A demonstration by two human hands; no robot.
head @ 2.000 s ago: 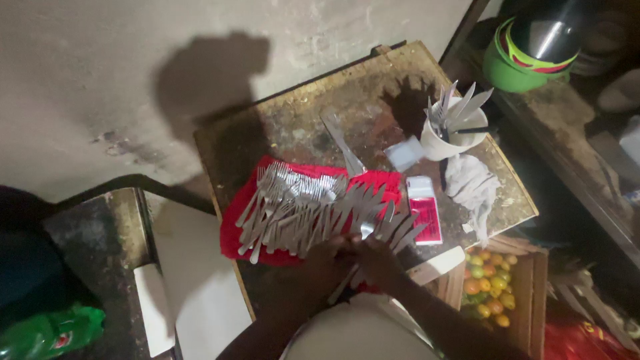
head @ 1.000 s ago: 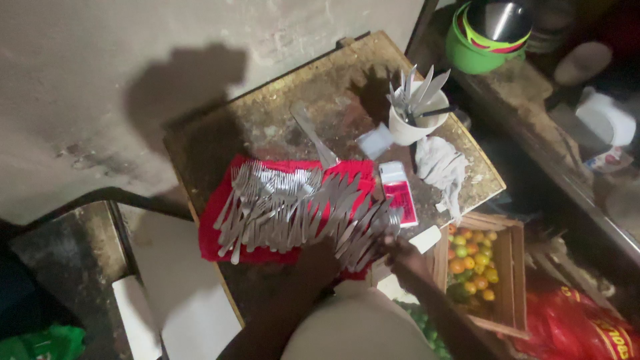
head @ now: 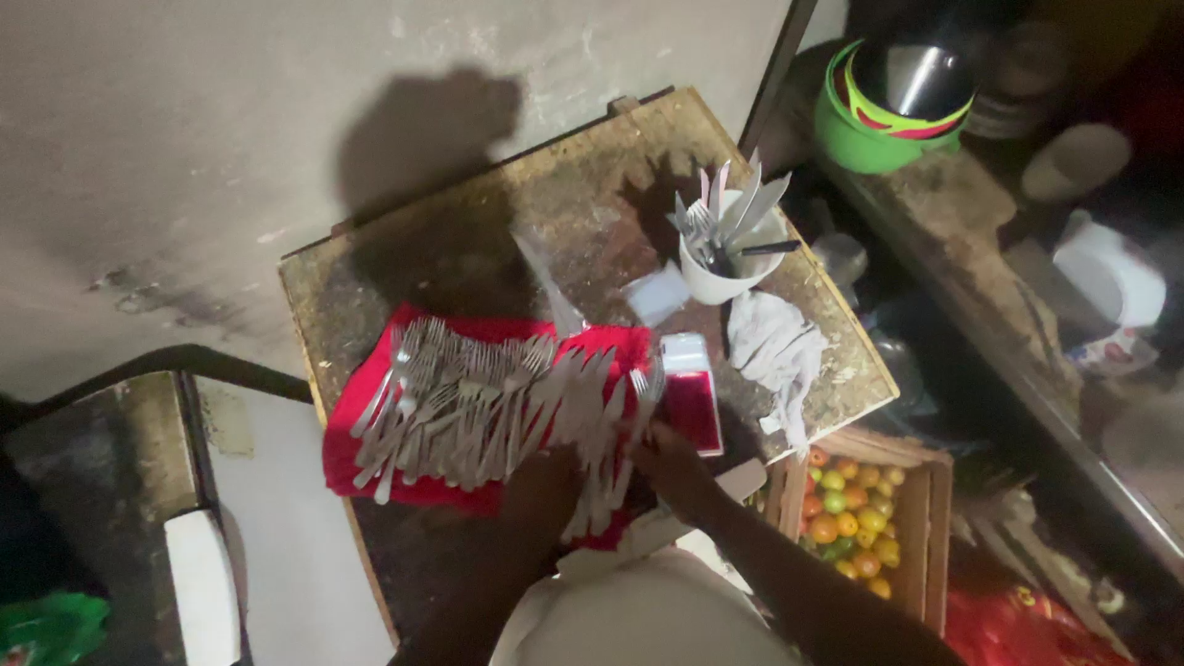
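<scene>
Many metal forks point(head: 476, 370) lie side by side on a red cloth point(head: 347, 453), with table knives point(head: 578, 398) at their right. My left hand point(head: 546, 481) rests at the lower handles of the knives; its fingers are dark and partly hidden, so a hold cannot be made out. My right hand point(head: 671, 467) is closed round the handle of a fork point(head: 647, 384) at the cloth's right edge. Beside it lies a white and red packet point(head: 692, 398). A white cup point(head: 726, 277) with knives, forks and a black-handled piece stands at the table's upper right.
A crumpled white cloth point(head: 777, 351), a small clear packet point(head: 657, 294) and a clear plastic piece point(head: 550, 282) lie on the worn wooden table point(head: 416, 259). A wooden crate point(head: 934, 536) of tomatoes point(head: 846, 525) sits at lower right. Green bowls point(head: 860, 148) stand on a shelf at upper right.
My right hand has moved from the lower right of the cloth up to the fork near the packet. My hands, close together two seconds ago, are now apart.
</scene>
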